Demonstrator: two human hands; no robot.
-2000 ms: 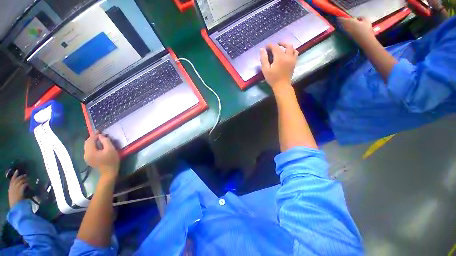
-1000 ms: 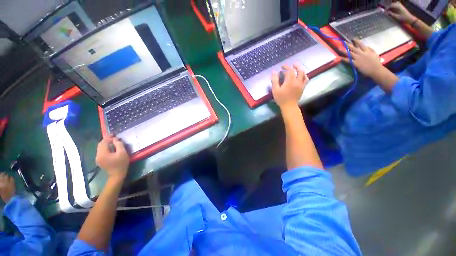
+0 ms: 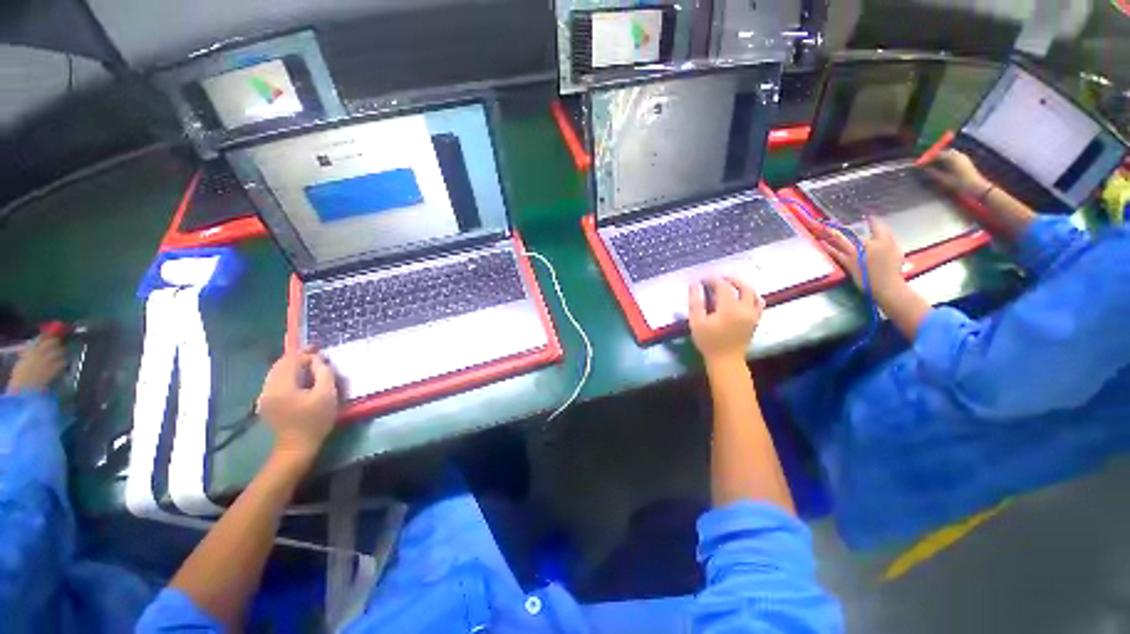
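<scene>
An open laptop [image 3: 421,300] in a red tray [image 3: 452,388] stands in front of me, its screen [image 3: 372,186] showing a white window and a blue box. My left hand [image 3: 299,399] rests at its front left corner, fingers curled; whether it grips the edge is unclear. A second open laptop [image 3: 700,242] stands to the right in its own red tray [image 3: 616,287]. My right hand [image 3: 724,318] lies on its palm rest near the touchpad, fingers bent; what lies under the fingers is hidden.
A white cable [image 3: 569,325] curves between the two laptops. A blue holder [image 3: 186,271] with white bands [image 3: 188,396] is at left. A blue cable [image 3: 871,291] hangs at right. Another person's hands [image 3: 882,263] are at a further laptop. Another hand [image 3: 37,364] shows at far left.
The view has tilted up, so the laptops sit lower and more screens behind show. My hands stay at the same two laptops. The right neighbour's nearer hand has shifted along the laptop edge.
</scene>
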